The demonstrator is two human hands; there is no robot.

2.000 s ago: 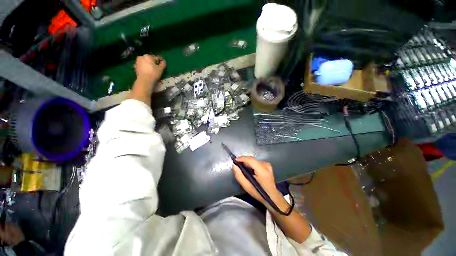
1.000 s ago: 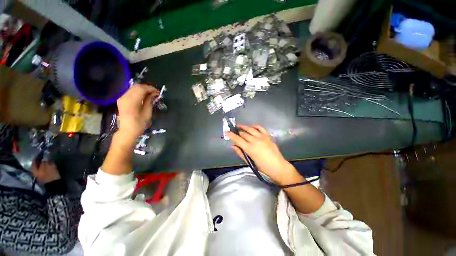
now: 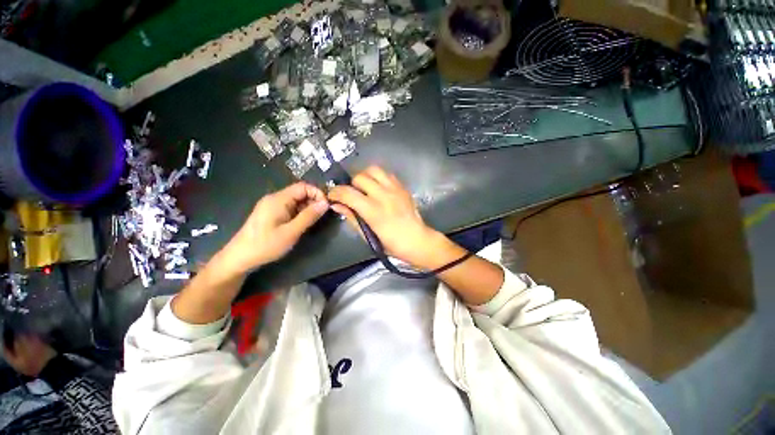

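My right hand (image 3: 387,217) holds the black soldering iron (image 3: 367,231); its cord runs over the wrist. My left hand (image 3: 280,223) is beside it at the front of the bench, thumb and index finger pinched together and touching the right fingers. Whatever lies between the fingertips is too small and hidden to tell. The pile of modules (image 3: 357,72) lies just behind the hands. A loose heap of narrow white-silver pieces (image 3: 153,217) lies to the left of my left hand.
A purple-rimmed grey cylinder (image 3: 68,143) and a yellow item (image 3: 42,238) stand at left. A tape roll (image 3: 472,38), concentric wire rings (image 3: 568,51) and a green mat (image 3: 561,119) with thin strands are at right. A cardboard box (image 3: 646,280) is on the floor. Another person's hand (image 3: 32,353) shows lower left.
My left hand has moved from the loose narrow pieces to the right hand at the middle of the bench. My right hand still holds the iron. The camera view has shifted.
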